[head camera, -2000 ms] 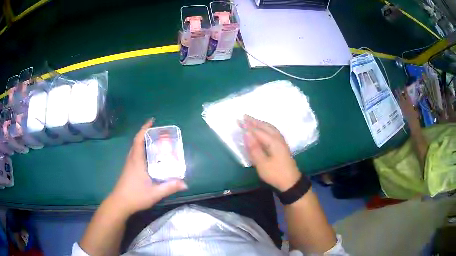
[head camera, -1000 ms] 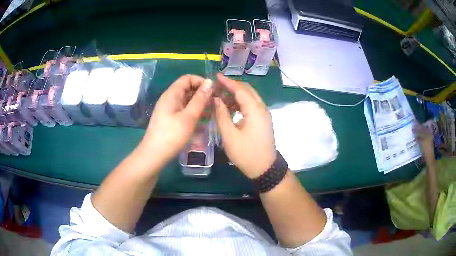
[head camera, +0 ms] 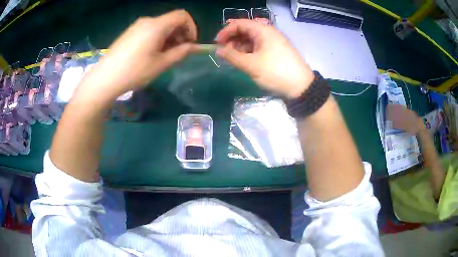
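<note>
My left hand (head camera: 163, 40) and my right hand (head camera: 256, 50) are raised over the mat, slightly blurred, pinching the top edge of a clear poly bag (head camera: 193, 83) between them. The see-through film hangs below my fingers. A clear plastic box (head camera: 195, 163) with a pink device (head camera: 195, 131) inside stands on the green mat below the bag, open side up, touched by neither hand. A stack of empty poly bags (head camera: 268, 133) lies to its right, partly under my right forearm.
Bagged boxes (head camera: 70, 83) and unbagged boxes (head camera: 30, 103) stand at left, partly behind my left arm. Two boxes (head camera: 246, 16) stand beyond my right hand. A white sheet (head camera: 341, 52) bears a dark ribbed device (head camera: 329, 15). Another person's hand (head camera: 404, 119) is over leaflets (head camera: 402, 155) at right.
Both hands have risen and moved forward, spreading the bag between them. The box on the mat is now uncovered. The other person's hand has moved left onto the leaflets.
</note>
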